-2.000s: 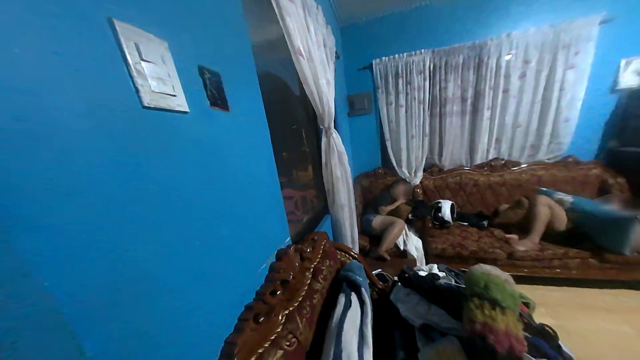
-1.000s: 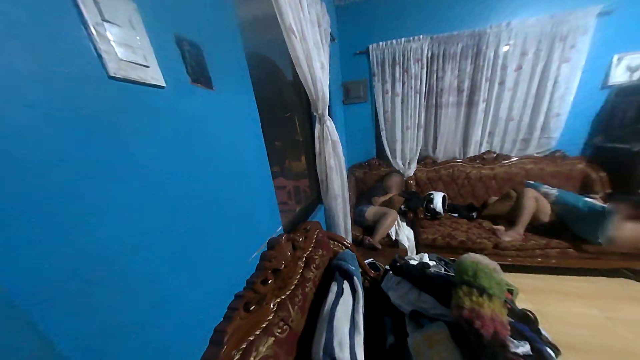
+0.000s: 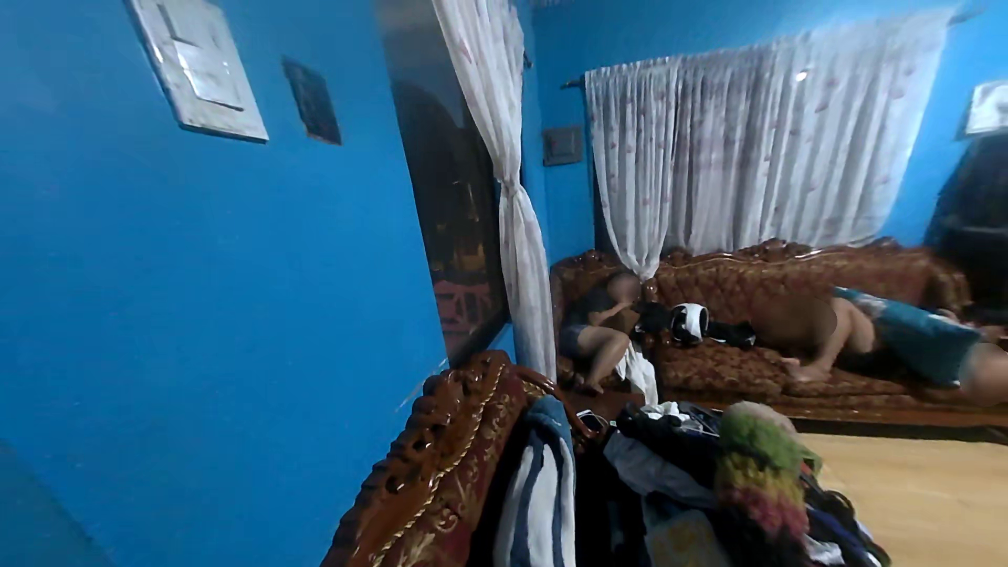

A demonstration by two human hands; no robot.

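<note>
Neither my left hand nor my right hand shows in the head view. Nearest to the camera, at the bottom, is the back of a carved wooden armchair [image 3: 441,465] with dark red upholstery. A blue and white striped cloth [image 3: 539,488] hangs beside it. To its right lies a heap of clothes [image 3: 661,465], with a fuzzy green, yellow and pink item [image 3: 760,465] on top.
One person [image 3: 598,331] sits in the corner; another person [image 3: 921,331] lies on the long carved sofa [image 3: 732,370]. A black and white object [image 3: 691,324] rests between them. A blue wall [image 3: 276,315] stands at left, beside a tied white curtain [image 3: 520,228]. Pale floor [image 3: 913,480] shows at right.
</note>
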